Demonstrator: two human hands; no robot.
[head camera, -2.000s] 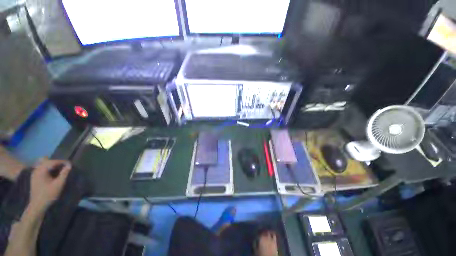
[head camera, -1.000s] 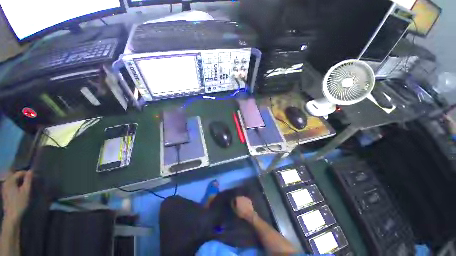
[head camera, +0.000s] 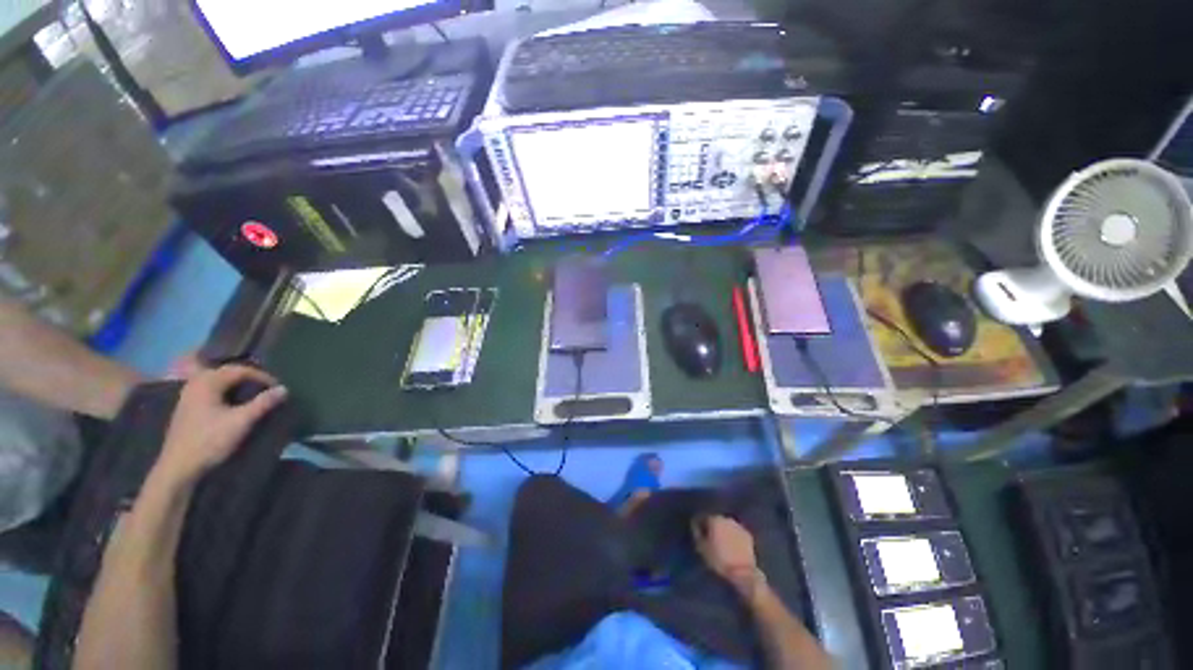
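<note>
My left hand (head camera: 217, 416) rests at the upper edge of the black tray stack (head camera: 291, 556) at the left. Its thumb and fingers are bent and apart, with nothing seen in them. My right hand (head camera: 726, 547) lies on my dark-clothed thigh, small and blurred; its finger state is unclear. A purplish phone (head camera: 580, 308) lies on the left blue coupler plate (head camera: 598, 381), a black cable at its lower end. A pinkish-purple phone (head camera: 792, 291) lies on the right coupler plate (head camera: 848, 356), also cabled. Another phone or frame (head camera: 441, 350) lies left on the green bench.
A black mouse (head camera: 691, 340) and a red stick (head camera: 744, 327) lie between the plates. The tester (head camera: 585, 173) stands behind. A second mouse (head camera: 941, 318) and a fan (head camera: 1113, 229) are right. Trayed phones (head camera: 901, 563) are lower right. Another person's arm (head camera: 59, 360) shows at the left.
The camera view has shifted. My right hand shows more fully than two seconds ago and stays on my lap. My left hand remains by the left tray. Both cabled phones remain on their plates.
</note>
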